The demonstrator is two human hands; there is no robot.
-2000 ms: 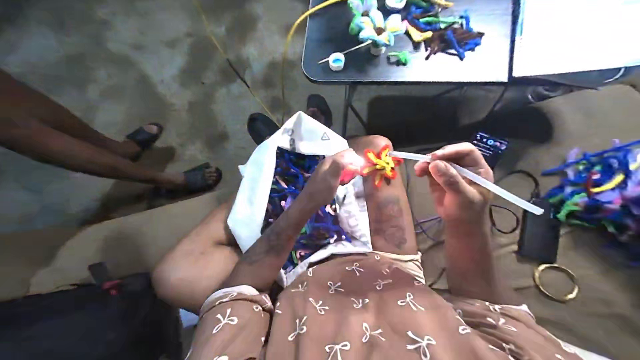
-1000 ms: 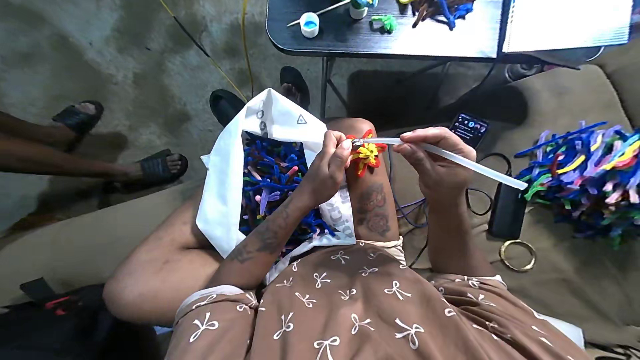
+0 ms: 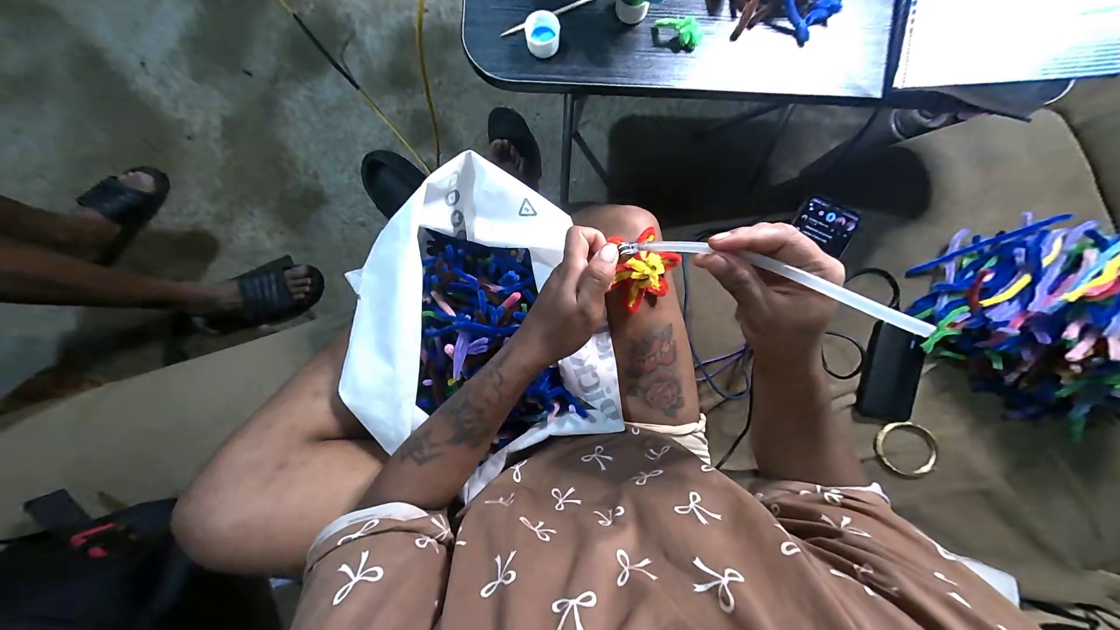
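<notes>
My left hand [image 3: 579, 293] pinches a small silvery piece at the end of a translucent white plastic stick [image 3: 831, 289], beside a red and yellow flower of fuzzy pipe cleaners [image 3: 646, 273]. My right hand [image 3: 774, 284] grips the same stick a little further along, and its far end slants down to the right. The flower is over my thigh, partly hidden by my left fingertips. On my lap lies an open white plastic bag [image 3: 381, 341] filled with short pipe cleaner pieces [image 3: 472, 324], mostly blue and purple.
A black folding table [image 3: 700, 66] ahead holds a small paint pot [image 3: 542, 35], pipe cleaner pieces and a notebook [image 3: 1006, 39]. On the couch at right are a phone [image 3: 825, 226], a black power bank [image 3: 891, 372], a gold bangle [image 3: 906, 449] and a multicoloured pipe cleaner pile [image 3: 1041, 315]. Another person's sandalled feet [image 3: 276, 290] stand left.
Two seconds ago the flower showed unobscured beside my left hand; now my left fingertips are at its upper left, at the stick's end. My right hand has moved nearer that end. The view has shifted.
</notes>
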